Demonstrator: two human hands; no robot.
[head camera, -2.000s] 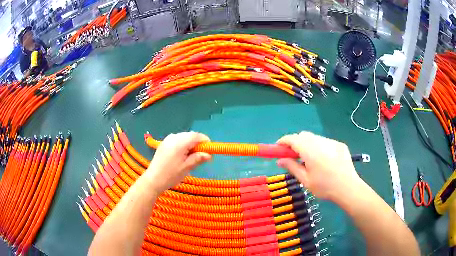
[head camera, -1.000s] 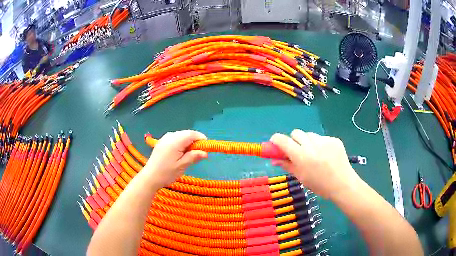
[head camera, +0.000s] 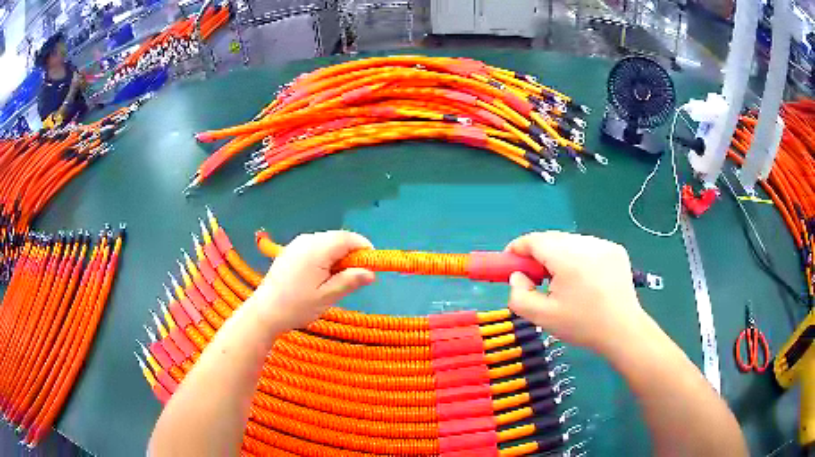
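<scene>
An orange ribbed cable assembly is held level in front of me, above a curved row of similar cables. My left hand is closed around its left part, and the left end sticks out beyond the hand. My right hand grips it at the red heat-shrink band. A black sleeve with a silver lug shows beyond my right hand. The row's red bands line up, with yellow sections, black sleeves and lugs at the right.
A cable pile lies at the back, with more bundles at left and right. A fan, white cord, white posts, steel rule and red-handled scissors are at right. A person is at far left.
My right hand has moved slightly right along the held cable since one second ago, showing more of the red band. My left hand has stayed almost in place, still gripping.
</scene>
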